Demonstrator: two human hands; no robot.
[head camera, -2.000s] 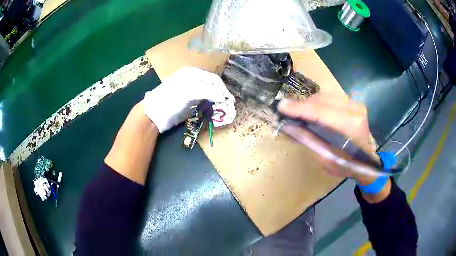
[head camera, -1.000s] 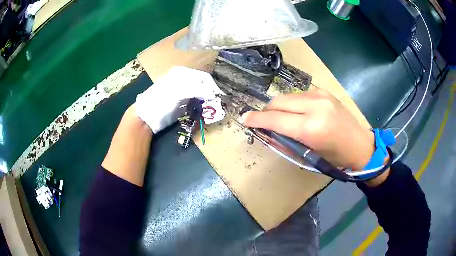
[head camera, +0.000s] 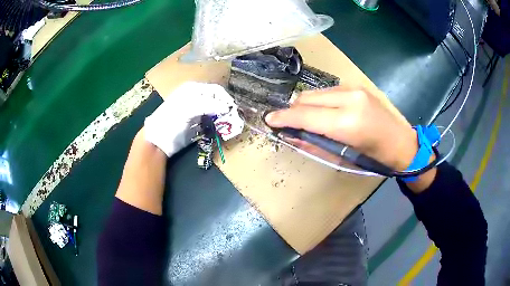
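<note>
My left hand (head camera: 187, 116), in a white glove, holds a wired board assembly (head camera: 204, 152) over the left edge of the cardboard mat. A dark round part, a green wire (head camera: 220, 149) and a white part with red marks (head camera: 228, 127) show at its fingers. My bare right hand (head camera: 349, 125) holds a soldering iron (head camera: 335, 146) like a pen, pointing left toward the white part. A thin pale tube runs along the iron. Whether the tip touches anything cannot be told.
A translucent extractor hood (head camera: 254, 25) hangs above the dirty black iron stand (head camera: 263, 75) on the cardboard (head camera: 296, 206). Another board assembly (head camera: 60, 226) lies at the left. A dark blue box (head camera: 428, 19) is at the upper right, with cables beside it.
My right hand has brought the iron left, closer to the piece in my left hand. My left hand still holds the assembly. The view has shifted slightly.
</note>
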